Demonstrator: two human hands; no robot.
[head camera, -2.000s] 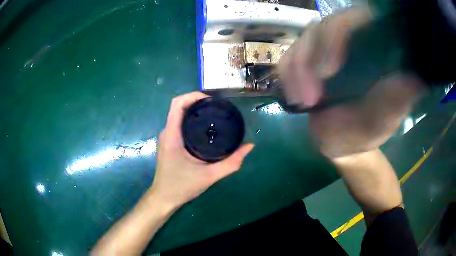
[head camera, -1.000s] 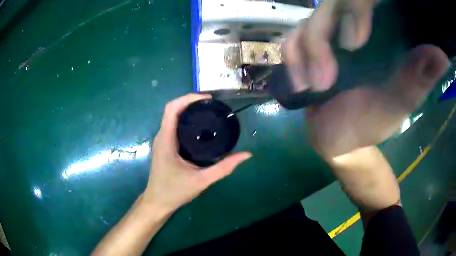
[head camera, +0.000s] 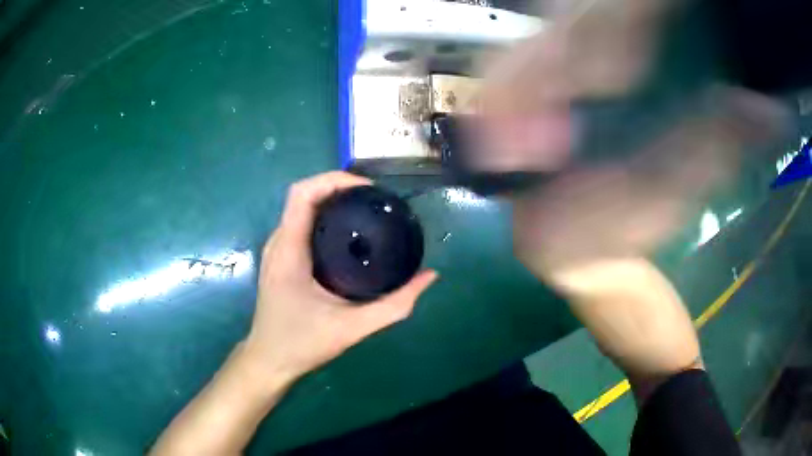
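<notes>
My left hand (head camera: 307, 294) holds a round black cup-shaped housing (head camera: 378, 254) on the green bench, fingers and thumb around its sides. Its flat face points up at the camera, with a dark centre hole and small shiny specks, one near the top edge. My right hand (head camera: 570, 169) is strongly blurred and holds the black electric screwdriver (head camera: 499, 174), lying slantwise to the right of the housing. A thin dark bit points left near the housing's upper right edge; whether it touches is unclear.
The white screw feeder (head camera: 383, 111) with a blue side stands behind the housing, its brass-coloured block (head camera: 451, 89) partly hidden by my right hand. The glossy green bench (head camera: 178, 196) spreads left. A yellow floor line (head camera: 732, 287) runs at the right.
The housing and my left hand show slightly further left and lower. The housing face is turned differently, and a shiny speck shows near its top edge. My right hand and screwdriver have moved left.
</notes>
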